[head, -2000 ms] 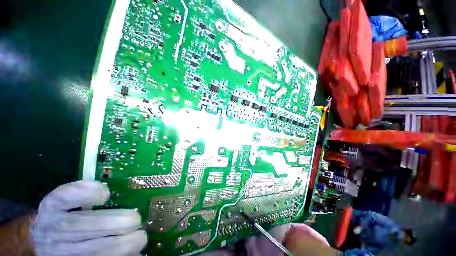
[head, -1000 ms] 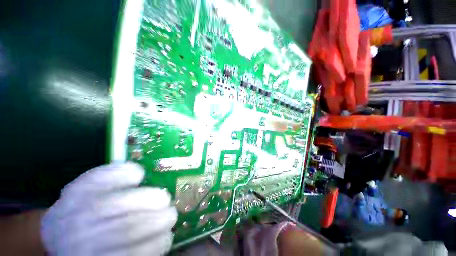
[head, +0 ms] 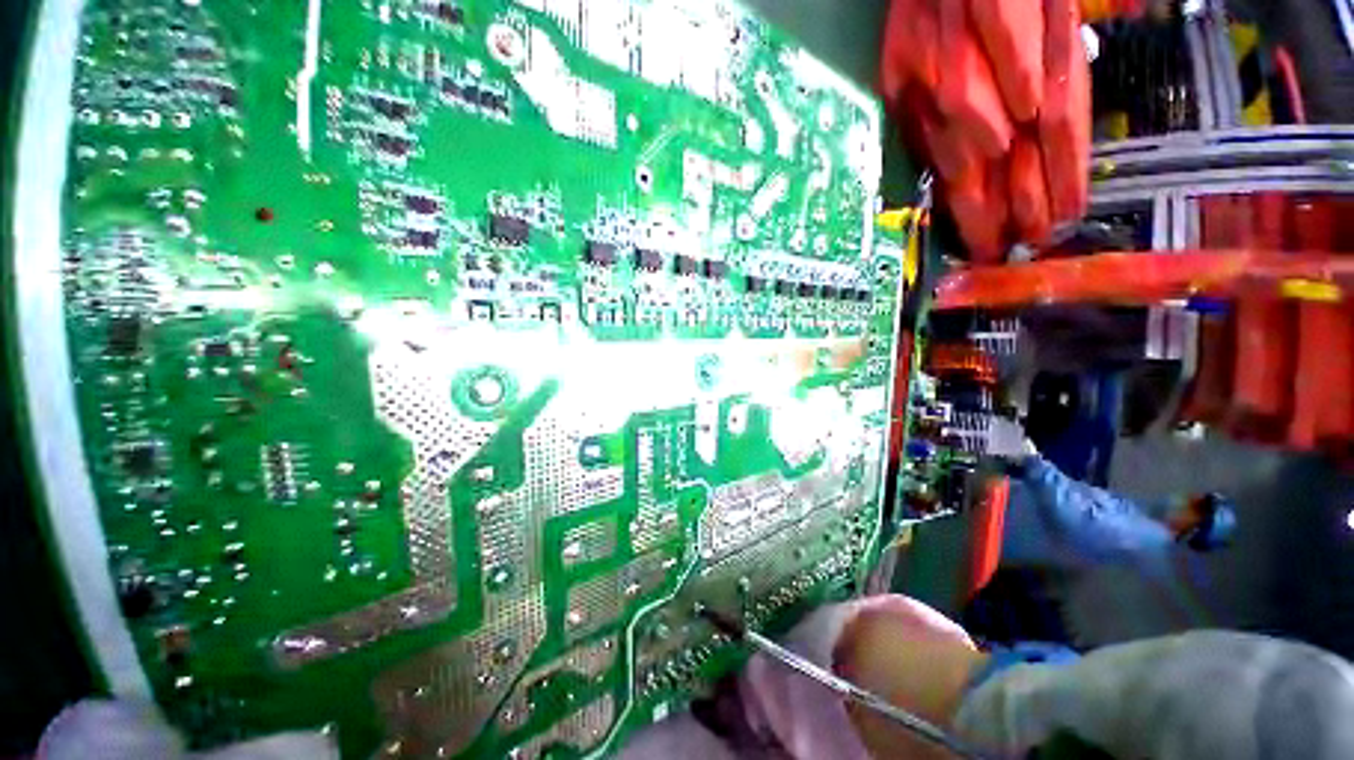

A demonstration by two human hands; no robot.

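A large green circuit board is tilted up close to me, solder side facing me. My left hand, in a white glove, is at its lower left corner, mostly cut off by the bottom edge; its fingers look closed on the board. My right hand, in a grey-white glove, is at the lower right and holds a hand tool by its dark handle, which is largely cut off. The tool's thin metal shaft points left, its tip at the board's lower solder joints. Another gloved hand with bare wrist shows beneath the board; whose is unclear.
Stacked red-orange foam pads stand at the upper right. Metal rails and a red-wrapped bar run behind. Another board with tall parts lies beyond the right edge. A person in blue is at the right.
The board fills more of the view and its left edge has shifted left. My left hand has dropped mostly out of the picture. My right hand shows more; the tool tip stays by the lower joints.
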